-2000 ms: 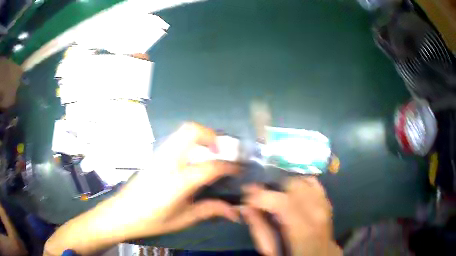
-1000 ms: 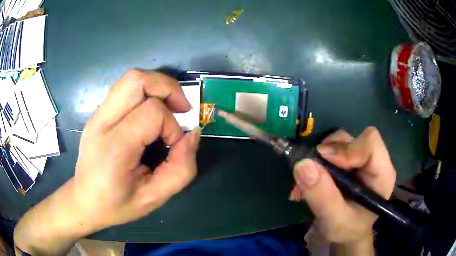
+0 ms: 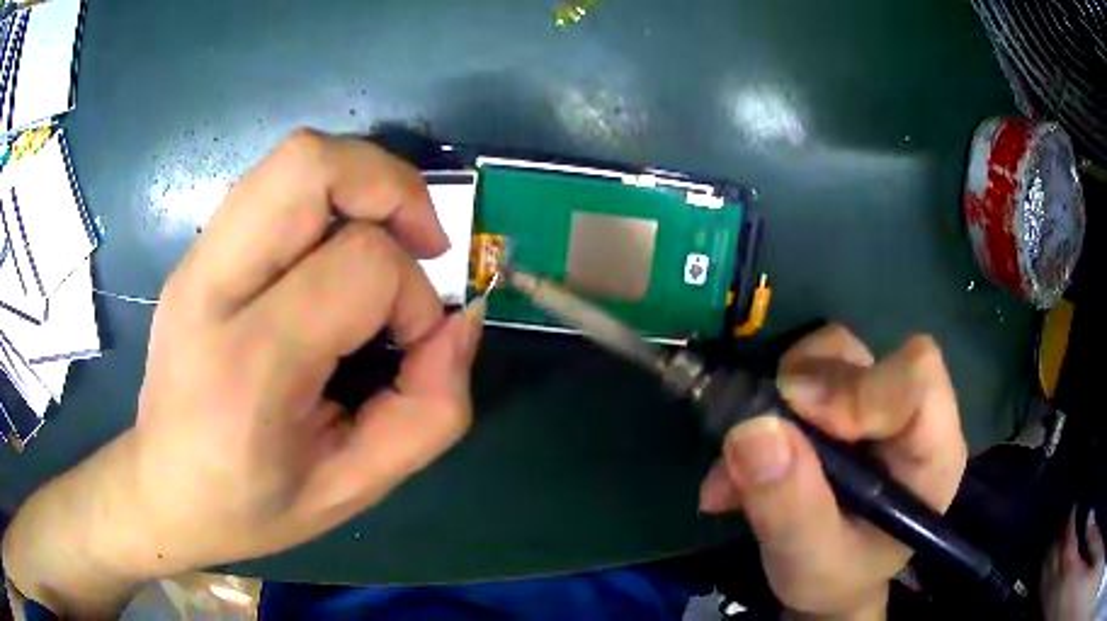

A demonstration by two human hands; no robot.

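Observation:
A green circuit board [image 3: 522, 200] with a bare square patch lies on the dark green mat. A white-backed LCD panel [image 3: 454, 218] sits at its left end, partly hidden by my left hand. My left hand [image 3: 304, 352] pinches thin solder wire [image 3: 489, 289] at the orange flex cable [image 3: 487, 257]. My right hand [image 3: 838, 449] holds the black handle of the soldering iron [image 3: 595, 325]. The iron's tip is at the right side of the flex cable. A second orange flex tail [image 3: 759, 306] sticks out at the board's right end.
Loose white LCD panels [image 3: 55, 231] are piled at the left edge. A round red-and-white tin or reel [image 3: 1026, 212] with a silvery face stands at the right. A black fan guard [image 3: 1056, 61] is at the top right. A small yellowish scrap [image 3: 573, 12] lies at the top.
Since the blurred earliest frame, my right hand has come to hold the iron over the board. Over the last second, the tip and the solder wire have come closer together at the flex cable.

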